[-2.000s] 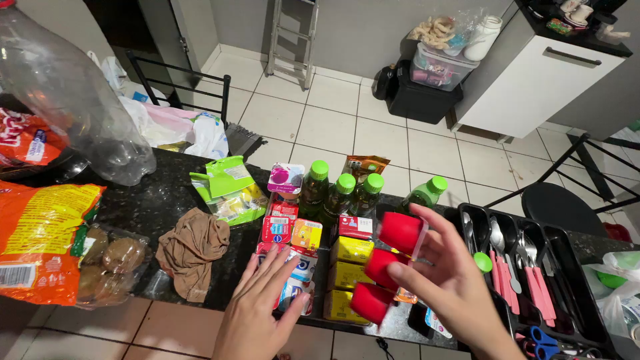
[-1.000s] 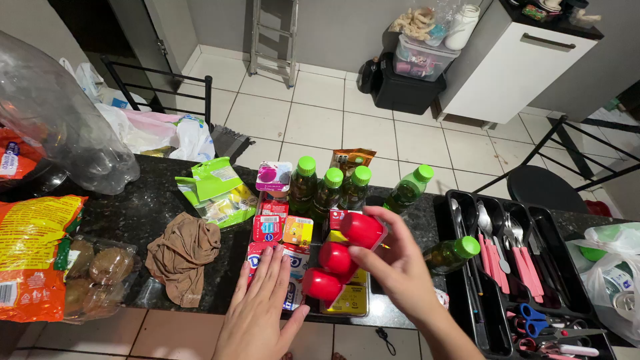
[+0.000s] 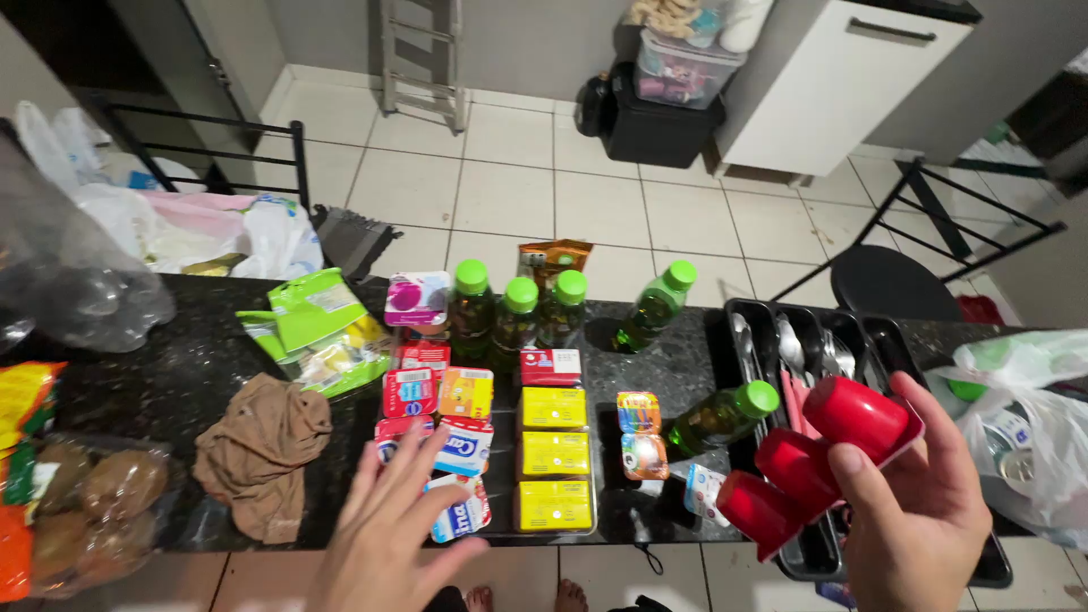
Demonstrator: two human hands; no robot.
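Observation:
My right hand (image 3: 914, 510) holds a joined strip of red plastic cups (image 3: 799, 463) over the black cutlery tray (image 3: 739, 340). My left hand (image 3: 387, 518) is spread, its fingertips over small packaged yogurt cups with printed lids (image 3: 463, 446). Beside them, yellow boxes (image 3: 554, 455) and a red box (image 3: 550, 367) stand in a row in a clear tray. Behind are green-capped bottles (image 3: 472, 310) and an orange-brown packet (image 3: 554, 255). Another green-capped bottle (image 3: 659, 306) stands apart; one more (image 3: 722, 416) leans by the cutlery tray. Small cups with colourful lids (image 3: 642, 435) lie between.
A brown cloth (image 3: 263, 459), green packaging (image 3: 319, 331), a clear pack of round brown fruit (image 3: 102, 501) and a large plastic bottle (image 3: 76, 246) lie left on the dark stone counter (image 3: 195, 340). A white plastic bag (image 3: 1028, 425) sits right. Beyond are chairs and a ladder (image 3: 422, 59).
My right hand has moved the red cups from above the yellow boxes to the right, over the cutlery tray. The yellow boxes and the small lidded cups are now uncovered.

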